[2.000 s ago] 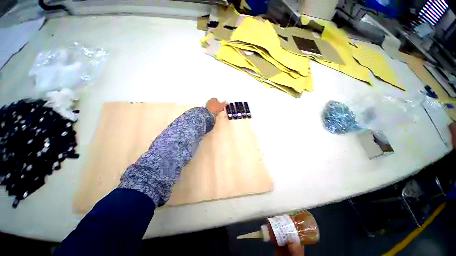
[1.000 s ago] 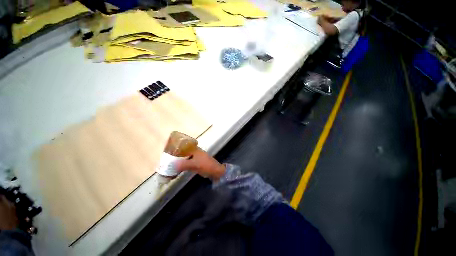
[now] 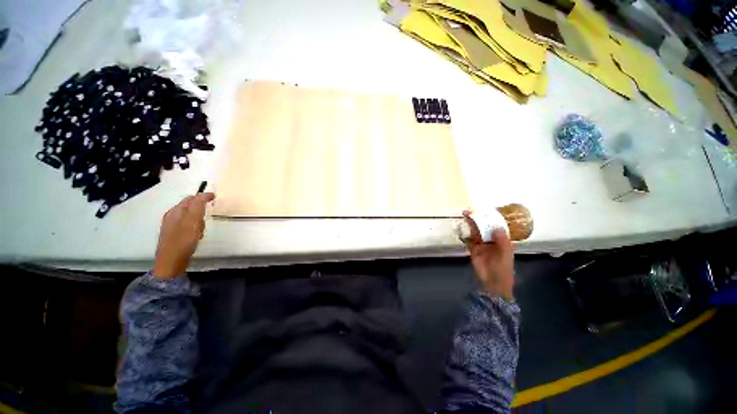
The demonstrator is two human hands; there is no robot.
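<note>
My left hand [image 3: 181, 230] is at the board's near left corner and pinches a small black tab [image 3: 202, 187] between its fingertips. My right hand [image 3: 493, 257] holds the glue bottle [image 3: 518, 221] on its side at the board's near right corner, its amber end to the right; its nozzle cannot be made out. The pale wooden board [image 3: 339, 162] lies in front of me. A row of several black tabs [image 3: 431, 111] lies side by side at its far right corner. The pile of black tabs [image 3: 121, 129] is left of the board.
Yellow cut pieces [image 3: 485, 48] are stacked at the far right. A silvery-blue heap [image 3: 579, 137] and a small open box [image 3: 624, 180] lie right of the board. White crumpled plastic [image 3: 182, 36] lies behind the black pile. The table's near edge [image 3: 364, 252] runs before my apron.
The view has swung back over the board. My left hand, earlier at the tab row, then at the black pile, now holds a tab. My right hand still holds the bottle.
</note>
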